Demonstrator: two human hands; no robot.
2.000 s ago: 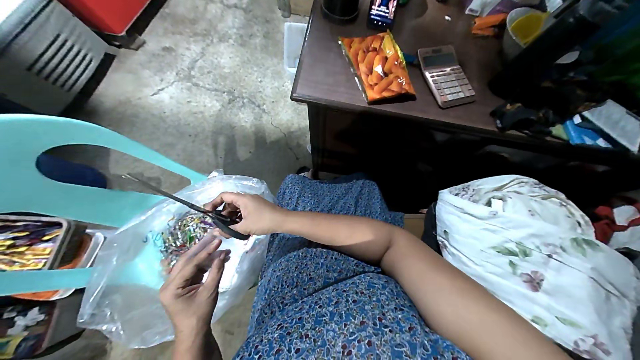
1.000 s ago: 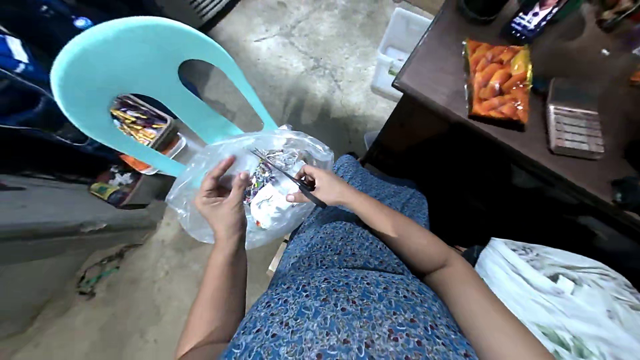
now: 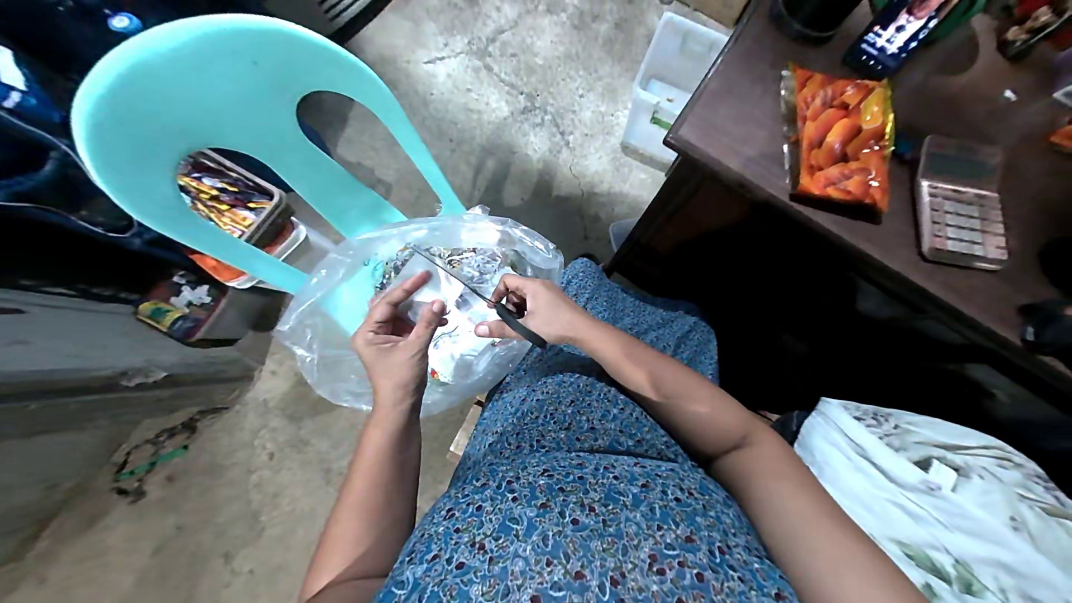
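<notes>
My right hand [image 3: 536, 310] grips a pair of scissors with black handles [image 3: 519, 325], its blades pointing up and left over an open clear plastic bag [image 3: 322, 356]. The bag rests on the seat of a turquoise plastic chair [image 3: 218, 67]. Silvery and coloured small pieces [image 3: 477, 260] and white material [image 3: 461, 343] lie in the bag. My left hand [image 3: 398, 331] is raised over the bag, left of the scissors, thumb and index finger apart near the blades. Whether something thin is between its fingers, I cannot tell.
An orange packet [image 3: 842, 138], a calculator [image 3: 963, 201] and a phone [image 3: 900, 33] lie on the dark wooden desk [image 3: 737, 109] at right. A clear plastic bin [image 3: 670, 84] stands on the floor beside it. Behind the chair is a container of packets [image 3: 226, 197]; white floral cloth [image 3: 938, 502] lies lower right.
The view has swung left since the oldest frame. My left hand was lower, below the scissors, two seconds ago; it is now beside the blades. The scissors stay in my right hand.
</notes>
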